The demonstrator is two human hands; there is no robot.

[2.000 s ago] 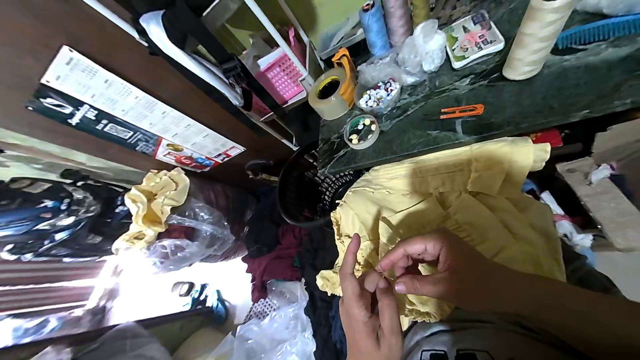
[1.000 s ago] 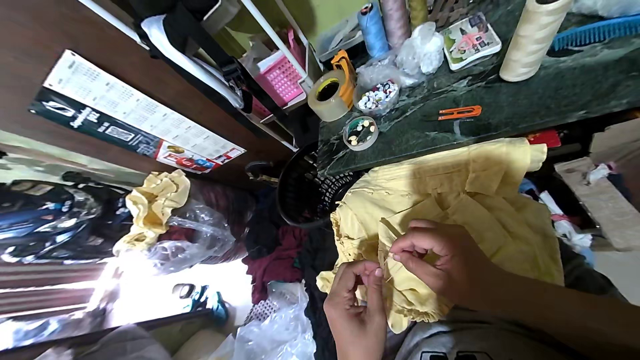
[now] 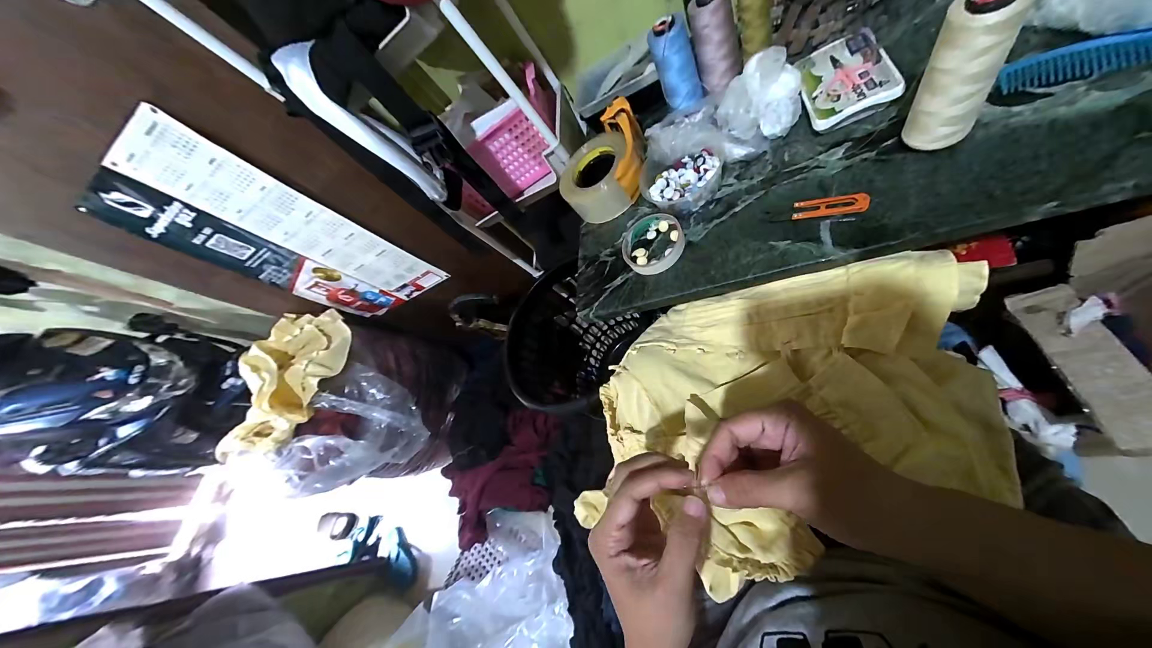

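Observation:
A yellow cloth garment (image 3: 900, 396) with gathered edges lies over my lap and against the counter's edge. My left hand (image 3: 652, 540) is at the garment's lower left part, thumb and index finger pinched together on something small at the cloth. Touching its fingertips, my right hand (image 3: 778, 468) pinches at the same spot from the right. What lies between the fingertips is too small to tell. On the green marble counter are an orange thread snipper (image 3: 831, 206), a round container of pale buttons (image 3: 653, 244) and a bag of white and dark buttons (image 3: 686, 177).
Thread cones, a cream one (image 3: 963, 76) among them, a clear tape roll (image 3: 598, 176), a small tray (image 3: 850, 79) and a blue comb (image 3: 1075, 61) are on the counter. Below its left end stands a black plastic basket (image 3: 517, 360). Plastic bags (image 3: 513, 589) and dark cloth lie at lower left.
Two seconds ago my left hand's fingers were spread upward near the right fingertips. Both hands have since come down onto the garment, and their fingertips now meet at the cloth.

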